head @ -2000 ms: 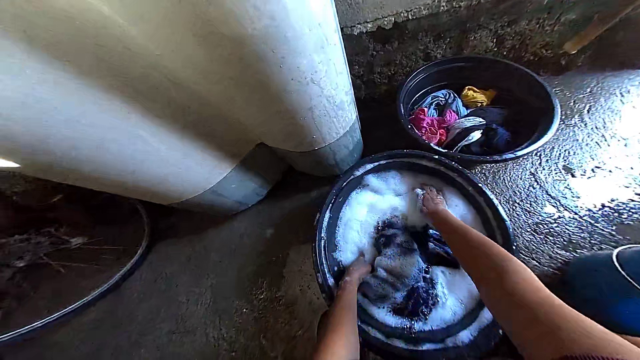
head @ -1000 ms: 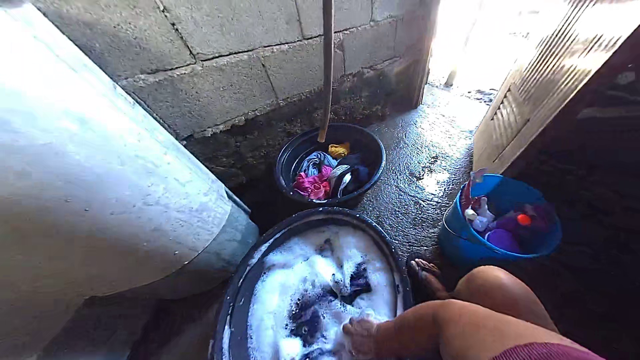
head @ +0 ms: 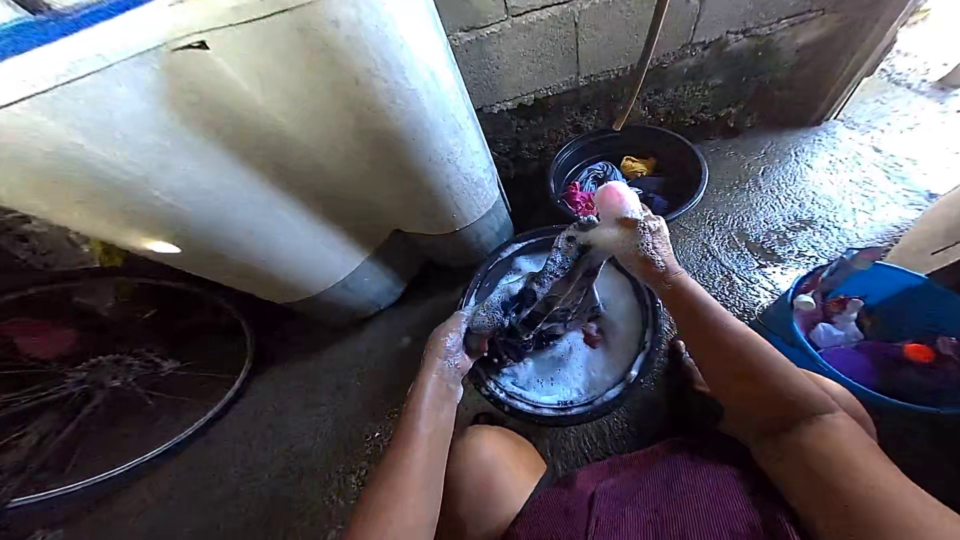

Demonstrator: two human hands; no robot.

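A soapy dark garment point(head: 544, 300) is stretched between my hands above a round black basin point(head: 652, 341). White suds point(head: 570, 371) float on the water in the basin. My left hand point(head: 451, 346) grips the garment's lower end at the basin's left rim. Over the far right rim, my right hand point(head: 643, 241) has foam on it and touches the other end of the cloth. A rounded pink and white thing point(head: 617, 201), perhaps a bar of soap, shows at its fingertips.
Behind stands a second black basin point(head: 694, 184) with colored clothes. A blue tub point(head: 802, 330) of mixed items is at the right. A bicycle wheel point(head: 244, 337) lies at the left, near a pale curved panel point(head: 300, 150). A stick point(head: 643, 67) leans by the block wall point(head: 525, 60).
The dark cloth, which lay in the suds, is now lifted and stretched between my hands. The pink and white thing now shows at my right hand. The view has swung left since one second ago.
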